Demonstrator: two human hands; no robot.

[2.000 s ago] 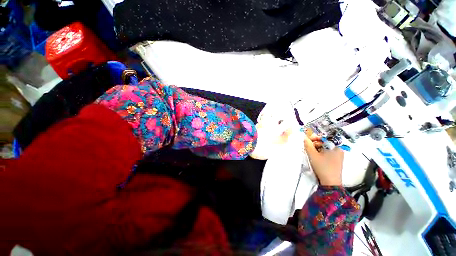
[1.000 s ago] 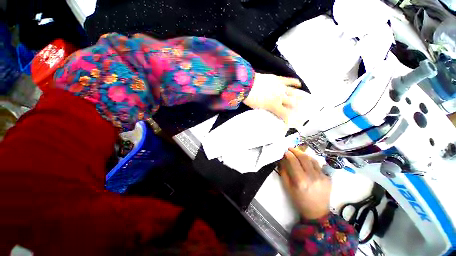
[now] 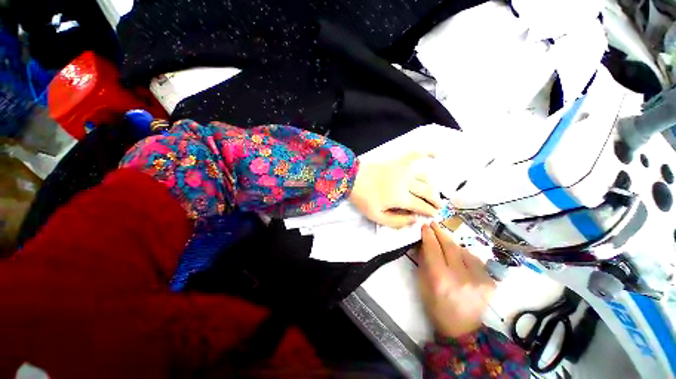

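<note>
A white lining piece (image 3: 345,238) lies on a black speckled panel (image 3: 289,104) at the needle area of the white sewing machine (image 3: 511,178). My left hand (image 3: 396,191) lies over the white piece, its fingers curled beside the needle area, pressing the cloth. My right hand (image 3: 452,277) lies flat at the front edge of the work, fingertips on the cloth next to the presser foot. The two hands nearly meet at the fingertips. The foot is partly hidden by machine parts and glare.
Black scissors (image 3: 542,333) lie right of my right hand. White cut pieces (image 3: 489,63) are piled behind the machine. A grey ruler tape (image 3: 382,333) runs along the table's front edge. A red stool (image 3: 83,92) stands at the left, and a blue basket (image 3: 201,252) is below my left sleeve.
My left hand has moved down from the back of the work to the needle area and onto the white piece. My right hand stays near the foot. The black panel is spread differently.
</note>
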